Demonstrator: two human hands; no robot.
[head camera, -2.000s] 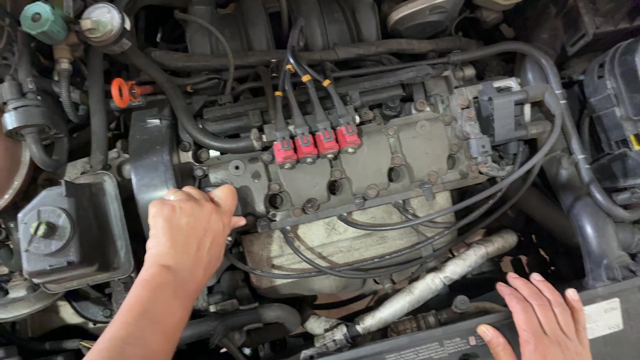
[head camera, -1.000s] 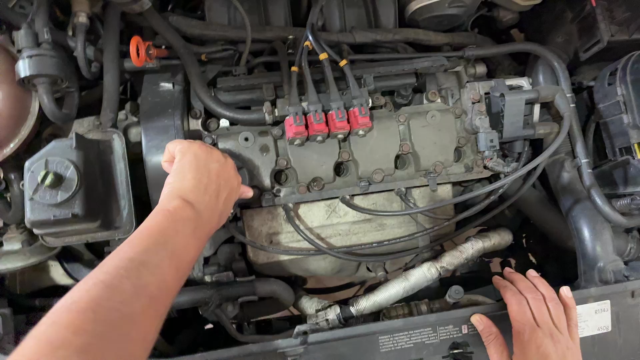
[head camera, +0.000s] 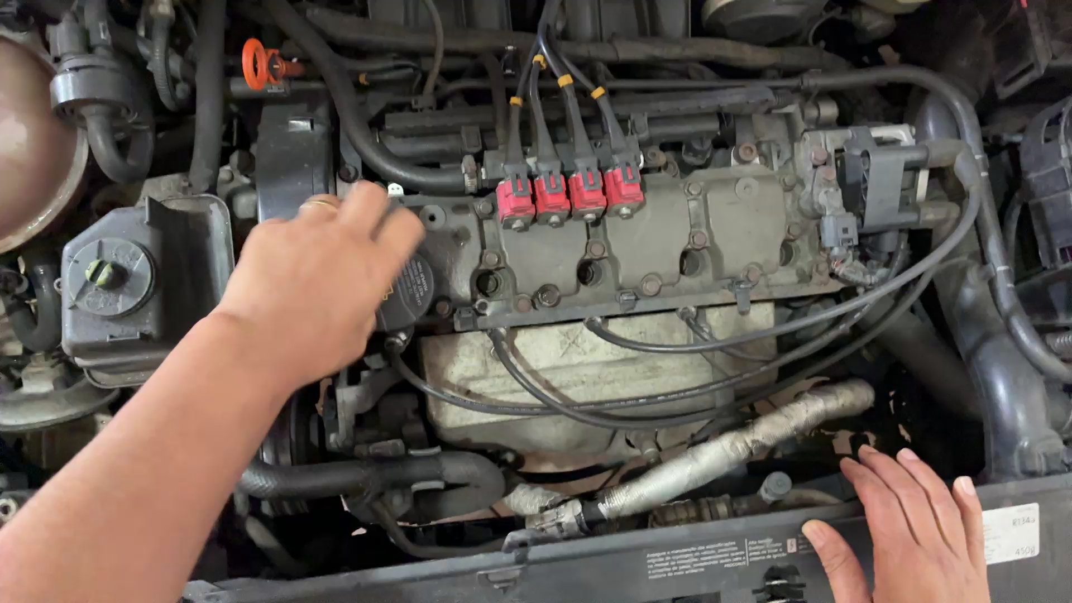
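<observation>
My left hand (head camera: 322, 280) is over the left end of the engine's valve cover (head camera: 653, 226), beside the black oil filler cap (head camera: 410, 289), which it partly hides. Its fingers are blurred, and whether they touch or hold the cap cannot be told. My right hand (head camera: 913, 528) rests with fingers spread on the black front panel (head camera: 703, 544), holding nothing. Several red injectors (head camera: 588, 194) with black hoses sit along the back of the valve cover. Below the cover, black spark plug cables (head camera: 636, 410) loop in front of the pale metal heat shield (head camera: 469, 360).
A black reservoir with a round cap (head camera: 117, 276) stands at the left. The orange dipstick handle (head camera: 261, 64) is at the upper left. A foil-wrapped pipe (head camera: 737, 452) crosses the lower middle. The ignition coil (head camera: 875, 180) sits at the right, with a thick black pipe (head camera: 997, 377) below it.
My left hand has lifted its fingers from the cap area toward the back of the engine, and part of the oil filler cap now shows. My right hand stays on the front panel.
</observation>
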